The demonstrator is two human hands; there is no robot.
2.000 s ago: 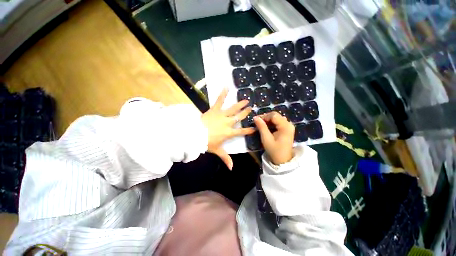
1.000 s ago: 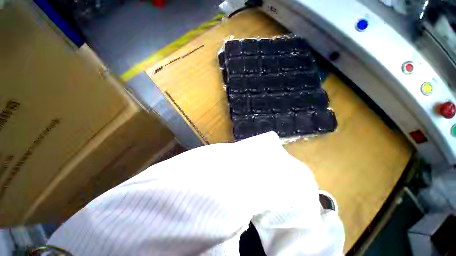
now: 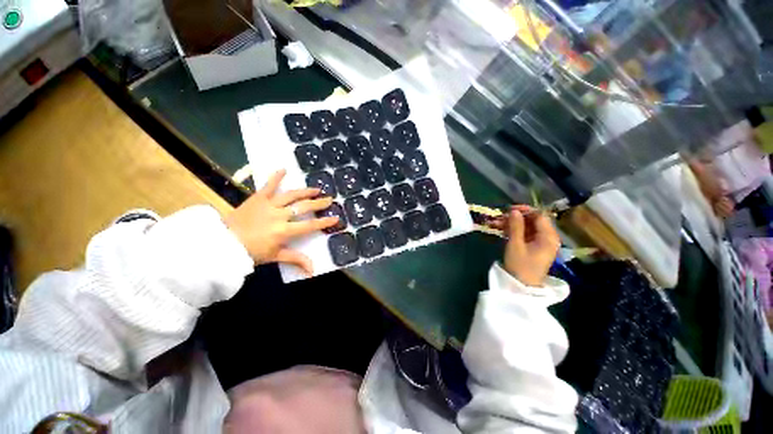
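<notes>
Black rounded-square plastic pieces (image 3: 370,175) with small pale dots lie in rows on a white foam sheet (image 3: 268,136). My left hand (image 3: 284,222) rests flat with spread fingers on the sheet's left part and touches pieces near the lower left. My right hand (image 3: 531,242) is off the sheet to the right, fingertips pinched together by a pale-yellow strip (image 3: 485,219). Whether the fingertips hold something is too small to tell.
Green mat (image 3: 407,284) under the sheet. An open carton (image 3: 230,63) stands at the back left, beside crumpled white paper (image 3: 297,55). A wrapped black stack (image 3: 631,339) and yellow-green basket (image 3: 697,400) are at right. Clear-walled equipment (image 3: 585,93) stands behind; wooden surface (image 3: 93,161) at left.
The view has swung from the wooden surface and black tray back to the sheet. Compared with two seconds ago, my right hand has left the pieces and moved right, to the yellow strip.
</notes>
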